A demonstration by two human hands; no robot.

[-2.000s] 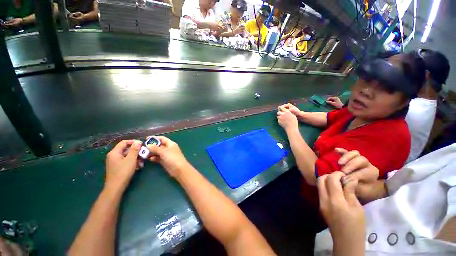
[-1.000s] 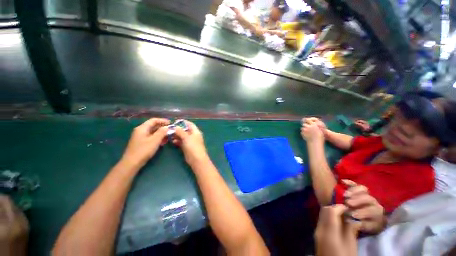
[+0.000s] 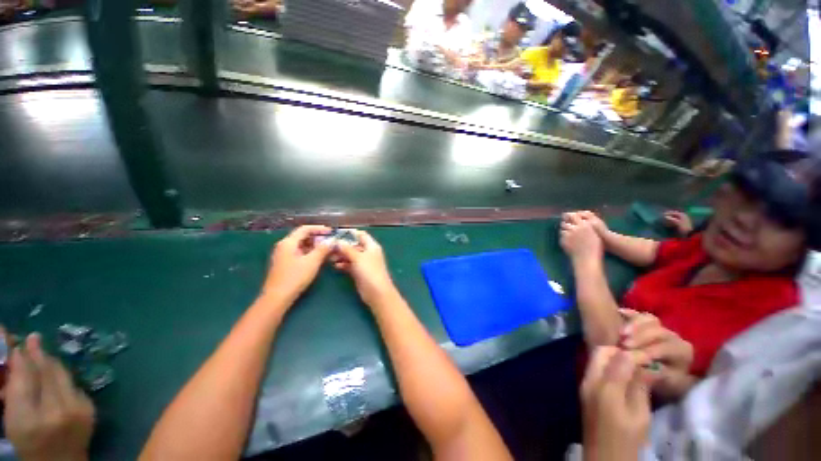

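Note:
A small silver watch case (image 3: 343,238) is held in the fingertips of both my hands, above the green bench ledge. My left hand (image 3: 299,263) grips it from the left and my right hand (image 3: 365,263) from the right. The fingers hide most of it, and I cannot tell whether it is one part or two pressed together.
A blue mat (image 3: 493,294) lies to the right. A pile of small parts (image 3: 85,347) lies at left beside another person's hand (image 3: 45,401). Clear small parts (image 3: 457,238) lie behind the mat. The dark belt (image 3: 396,171) runs beyond. A person in red (image 3: 711,279) sits at right.
My hands have come together, and the two separate pieces seen earlier now show as one cluster. The view has shifted, showing more of the left pile and a neighbour's hand there.

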